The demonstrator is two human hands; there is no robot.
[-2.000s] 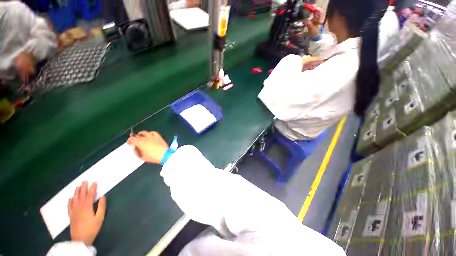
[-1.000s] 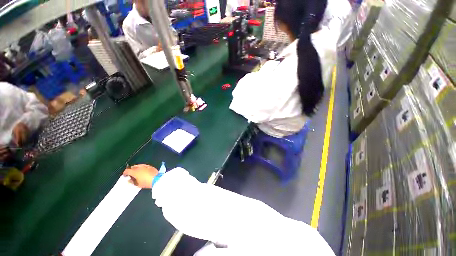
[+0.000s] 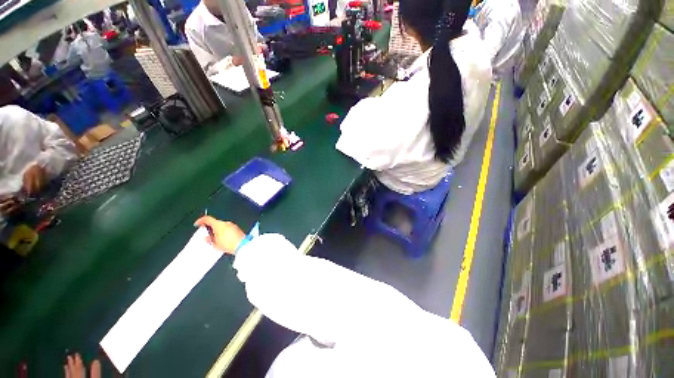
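Observation:
A long white release liner strip lies slantwise on the dark green bench. My right hand, with a bright blue wrist strap, is at the strip's far end, fingers closed on its edge. A thin tip shows above the fingers; I cannot tell whether it is the tweezers. My left hand is cut off by the bottom edge; only a few fingertips show, apart from the strip. I cannot see whether it holds anything.
A blue parts bin with white pieces stands beyond my right hand. A metal post rises behind it. A person in a white coat sits at right on a blue stool. Wrapped cartons stand beyond a yellow floor line. A grid tray lies at left.
My left hand has come off the strip and, out of view one second ago, shows again at the bottom edge. My right hand has stayed at the strip's far end. The camera view has shifted.

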